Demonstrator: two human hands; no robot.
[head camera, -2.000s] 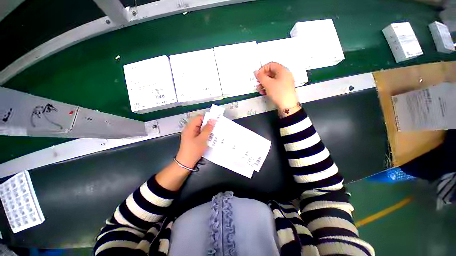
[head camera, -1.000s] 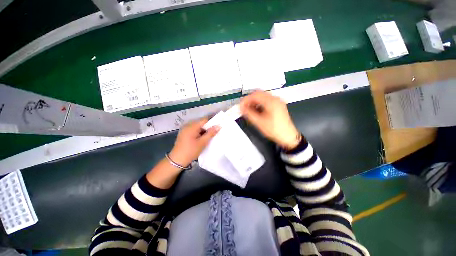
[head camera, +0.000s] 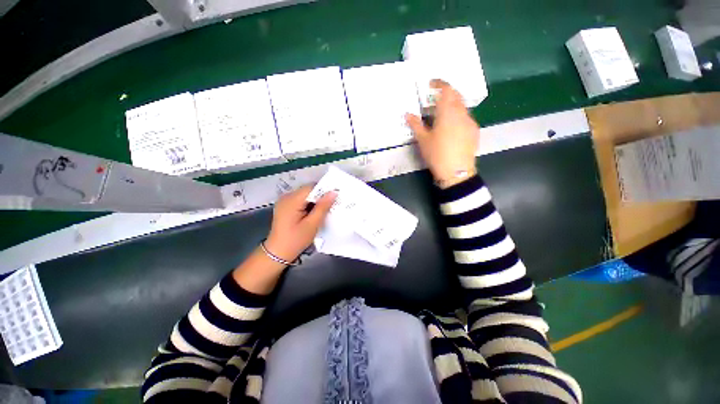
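Note:
My left hand (head camera: 298, 221) holds white label sheets (head camera: 369, 211) with small black print, fanned above the black worktop. My right hand (head camera: 448, 134) is over the gap between two white product boxes, its fingers spread; the fingertips are at the lower left part of the rear box (head camera: 448, 63). Whether a sticker is at the fingertips cannot be told. The box beside it (head camera: 381, 106) has a plain-looking top. Further left in the row, the white boxes (head camera: 312, 110) touch side by side on the green belt, and the leftmost box (head camera: 164, 136) shows barcode-like print.
A pale side rail (head camera: 521, 140) runs between belt and worktop. A grey post (head camera: 110, 183) crosses at left. A gridded white sheet (head camera: 28, 314) lies far left. Two boxes (head camera: 603, 61) stand apart at right. Brown cardboard (head camera: 651, 233) holds printed sheets; a striped sleeve shows beside it.
The boxes have shifted left along the belt. My right hand went from the row to the label sheets, then back out to the boxes. My left hand still holds the sheets.

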